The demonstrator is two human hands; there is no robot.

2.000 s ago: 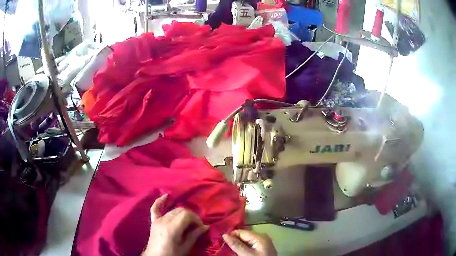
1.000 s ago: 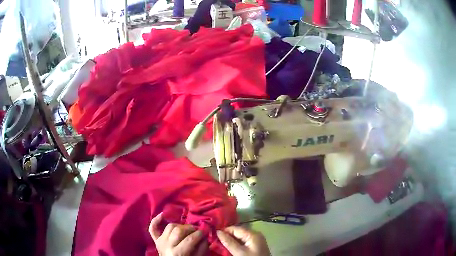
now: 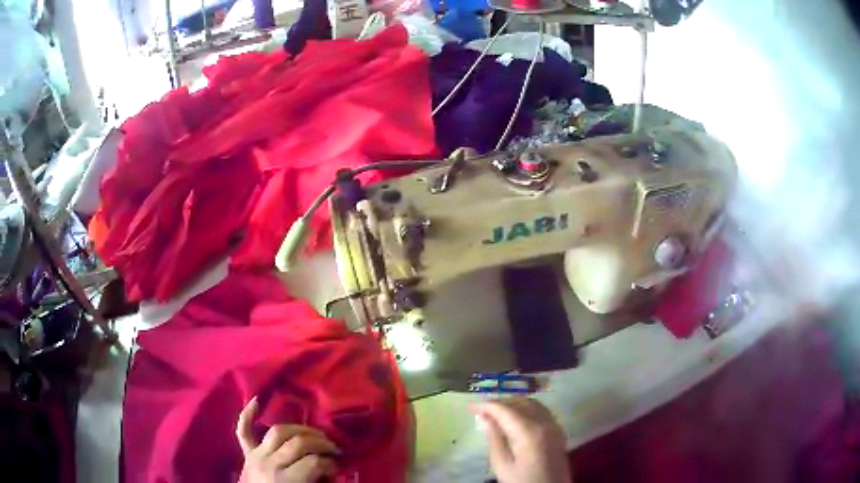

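Observation:
The red fabric piece point(image 3: 207, 377) lies on the table left of the needle area, its right part brighter orange-red and bunched. My left hand point(image 3: 290, 453) grips a fold of it near the bottom edge. My right hand point(image 3: 520, 436) is off the fabric, just below the blue thread snips point(image 3: 506, 383). Its thumb and forefinger are near each other and nothing shows between them; the other fingers are partly hidden. The presser foot area point(image 3: 401, 341) of the sewing machine point(image 3: 603, 222) is beside a bright spot.
A large heap of red pieces point(image 3: 273, 141) lies behind the workpiece, with a purple fabric pile point(image 3: 490, 94) to its right. A dark cloth pad point(image 3: 537, 316) is under the machine arm. A red scrap point(image 3: 693, 292) lies by the machine's right foot. A pale knob point(image 3: 293, 245) hangs at the machine's left.
My right hand has let go of the fabric and moved right to just below the snips. My left hand stays on the cloth. The view has shifted, so the machine appears further left.

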